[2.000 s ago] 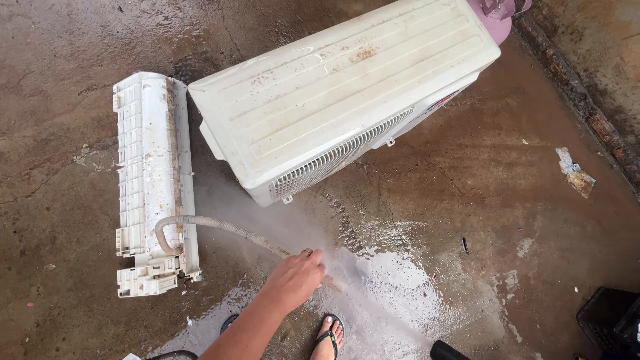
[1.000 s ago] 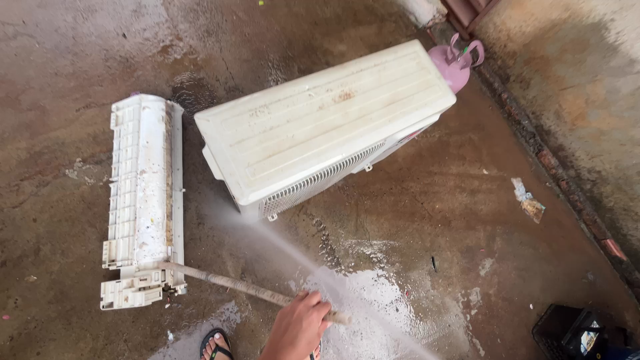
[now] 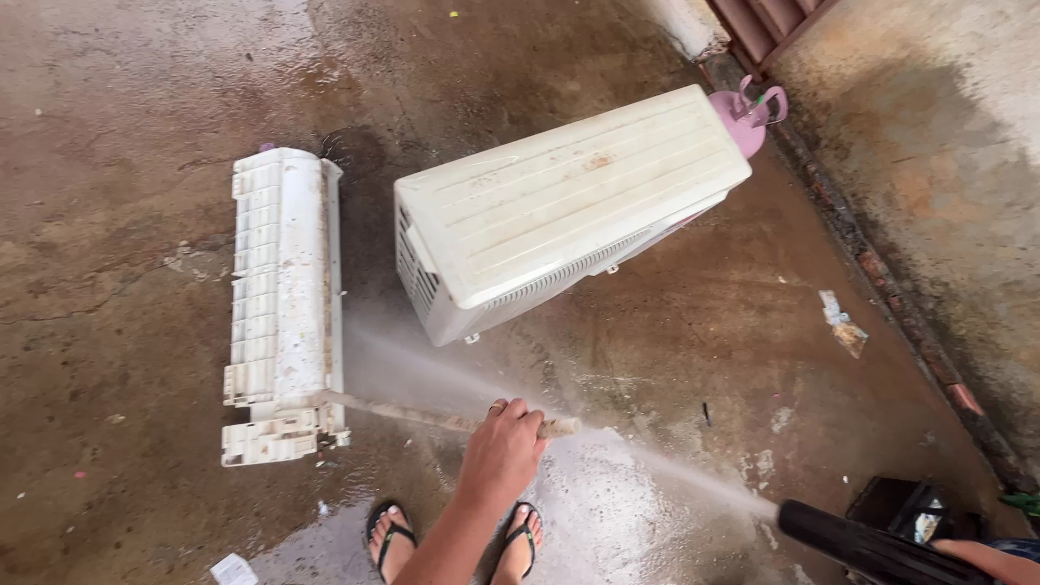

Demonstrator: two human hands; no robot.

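Note:
My left hand (image 3: 504, 447) is shut around a pale, dirty flexible hose (image 3: 406, 413) close to its right end. The other end meets the lower part of a white plastic indoor air-conditioner unit (image 3: 301, 301), which lies on the wet floor at left. From the lower right, a black spray wand (image 3: 861, 540) throws a jet of water leftward, past the hose end and toward the indoor unit. Bare skin (image 3: 987, 561) shows beside the wand at the right edge; whose it is cannot be told, and my right hand is not clearly seen.
A large off-white outdoor air-conditioner unit (image 3: 569, 195) stands right of the indoor unit, a pink gas cylinder (image 3: 743, 122) behind its far end. A wall (image 3: 959, 162) runs along the right. A black object (image 3: 894, 504) sits lower right. My sandaled feet (image 3: 390, 536) are at the bottom.
The hose is straighter now; it curved in a loop near the indoor unit two seconds ago. More of the black wand shows at the lower right. The view has shifted.

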